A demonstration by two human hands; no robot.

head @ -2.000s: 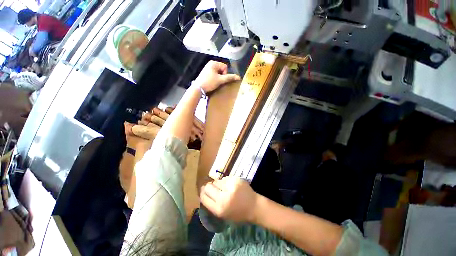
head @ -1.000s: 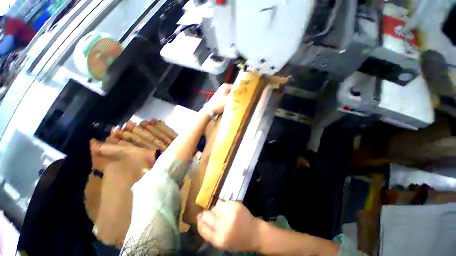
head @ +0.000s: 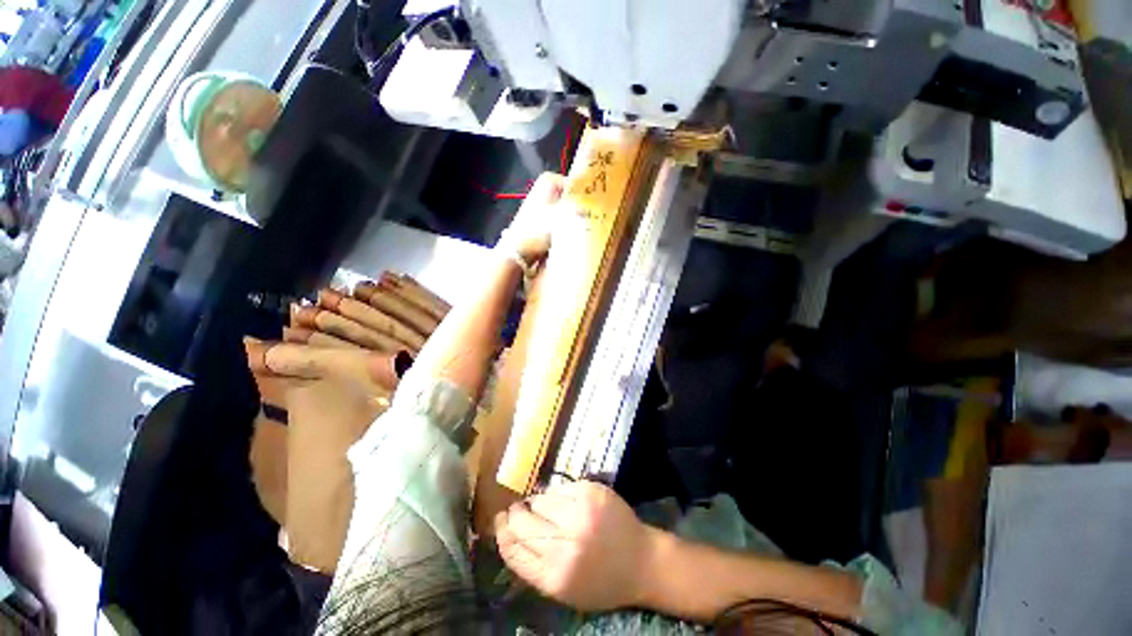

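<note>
A long yellow template (head: 565, 304) with black handwriting runs from the machine head towards me, over a white arm bed (head: 627, 348). A thin dark line runs along its slot. A tan-brown sheet (head: 497, 422) hangs along its left side, mostly hidden. My left hand (head: 539, 221) is at the template's far left edge; its fingers are partly hidden, so its grip is unclear. My right hand (head: 574, 540) is closed at the near end of the template and sheet, its fingertips pinching there.
The white machine head (head: 621, 56) stands over the template's far end. Stacked tan pieces with rolled edges (head: 360, 326) lie at the left. A round roll with a pale green rim (head: 230, 131) is at the upper left. White paper (head: 1061, 553) lies at the lower right.
My left hand has moved from above the brown sheet to beside the template, its fingers now partly hidden. My right hand stays at the near end. The camera view has shifted.
</note>
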